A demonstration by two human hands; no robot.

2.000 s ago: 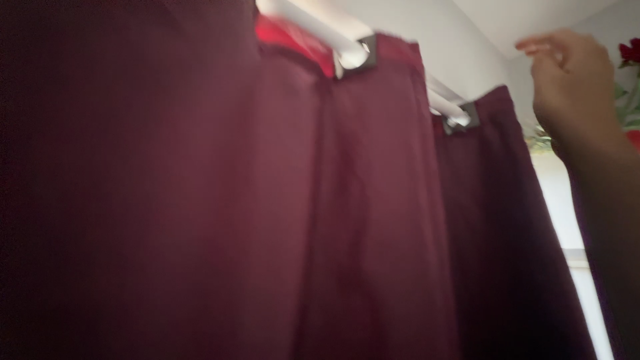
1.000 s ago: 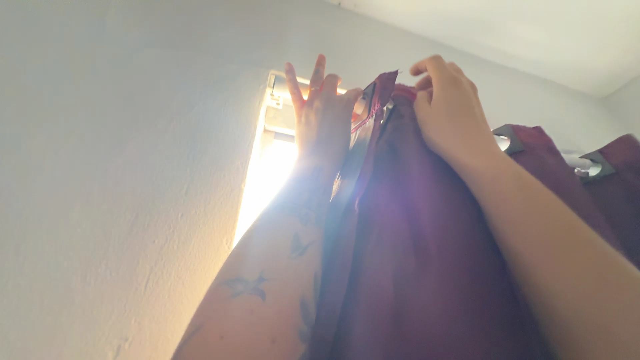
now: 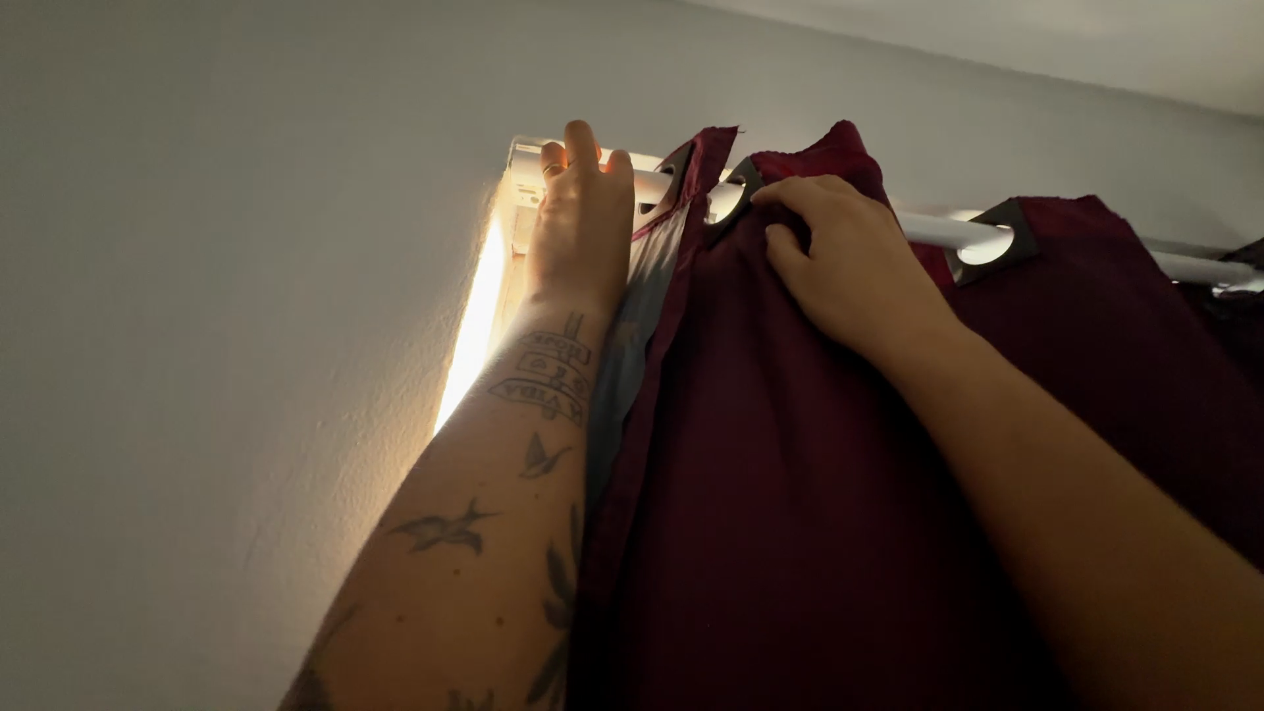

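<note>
A burgundy curtain [image 3: 790,474] hangs by square dark grommets from a white curtain rod [image 3: 948,232]. My left hand [image 3: 583,217] is raised at the rod's left end, its fingers curled over the rod, with a ring on one finger. Just right of it is the curtain's edge grommet [image 3: 671,178], with the rod through it. My right hand [image 3: 849,257] rests against the curtain top, fingertips beside the second grommet [image 3: 736,197]; whether it pinches cloth cannot be told. Another grommet [image 3: 992,242] sits farther right on the rod.
Bright light comes through a narrow window gap [image 3: 474,326] left of the curtain. A plain wall [image 3: 247,247] fills the left side, and the ceiling [image 3: 1086,49] shows at the upper right. Dark lacy cloth [image 3: 1239,306] hangs at the far right.
The view has swung to the rod's left end since the oldest frame. Since one second ago, my left hand's spread fingers have come down over the rod; my right hand stays at the curtain top.
</note>
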